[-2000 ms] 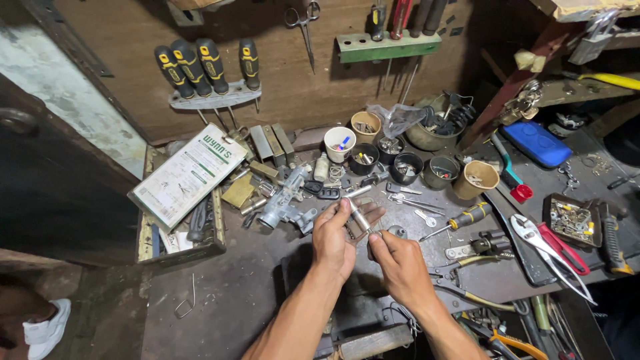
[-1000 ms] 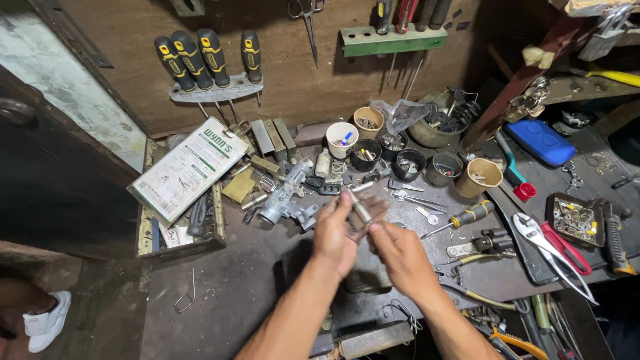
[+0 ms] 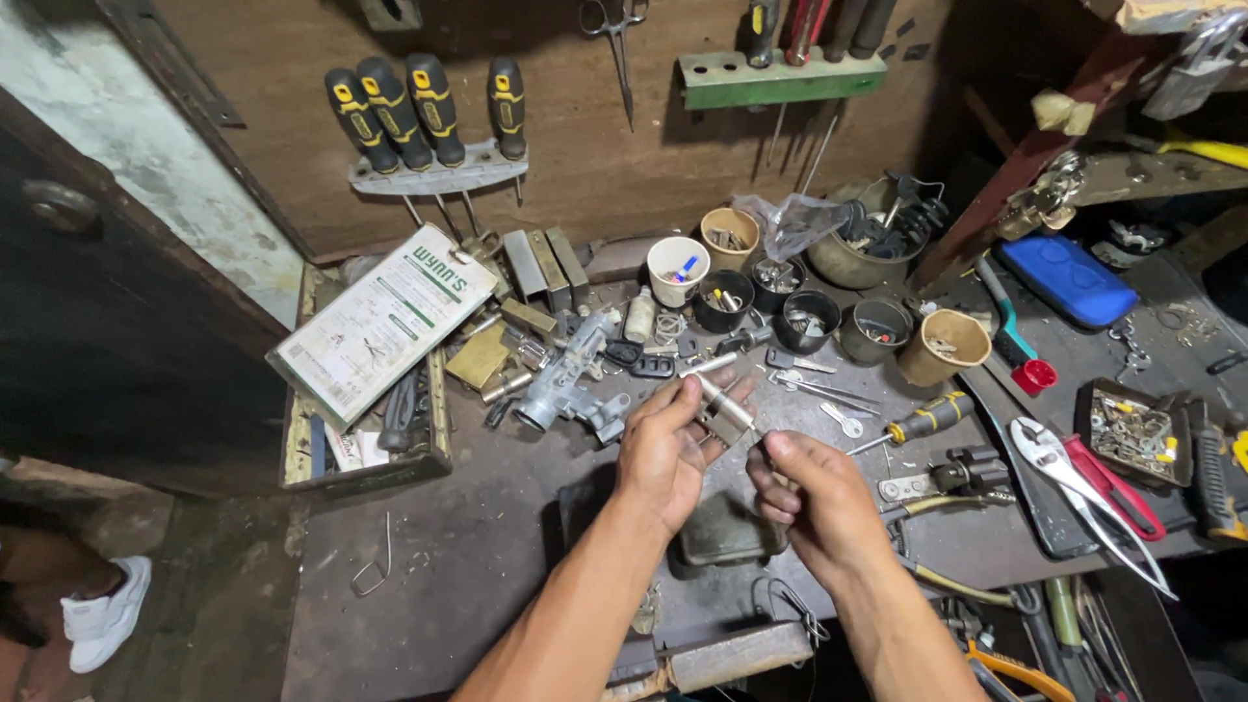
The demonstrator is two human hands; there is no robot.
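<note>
A metal lock cylinder (image 3: 723, 408) lies across the fingers of my left hand (image 3: 673, 444), the thumb pressing on its left end. My right hand (image 3: 809, 487) is at the cylinder's right end, thumb and forefinger pinched on a small dark item, probably a key, mostly hidden by the fingers. Under the hands is a dark box-like block (image 3: 731, 531). Left of the hands lies a cast-metal ignition lock housing (image 3: 565, 380), with black key fobs (image 3: 639, 361) beside it. Tweezers (image 3: 829, 390) and a key (image 3: 840, 419) lie beyond my right hand.
Cups of small parts (image 3: 807, 320) stand along the back. At the right are a yellow-black screwdriver (image 3: 931, 417), pliers (image 3: 1072, 478) and a parts tray (image 3: 1136, 434). A box (image 3: 375, 478) holds a printed package (image 3: 385, 327) at the left. A person's white shoe (image 3: 105, 614) shows lower left.
My left fingers have opened out somewhat beneath the lock cylinder, which shows more plainly now. Both hands stay close together at it.
</note>
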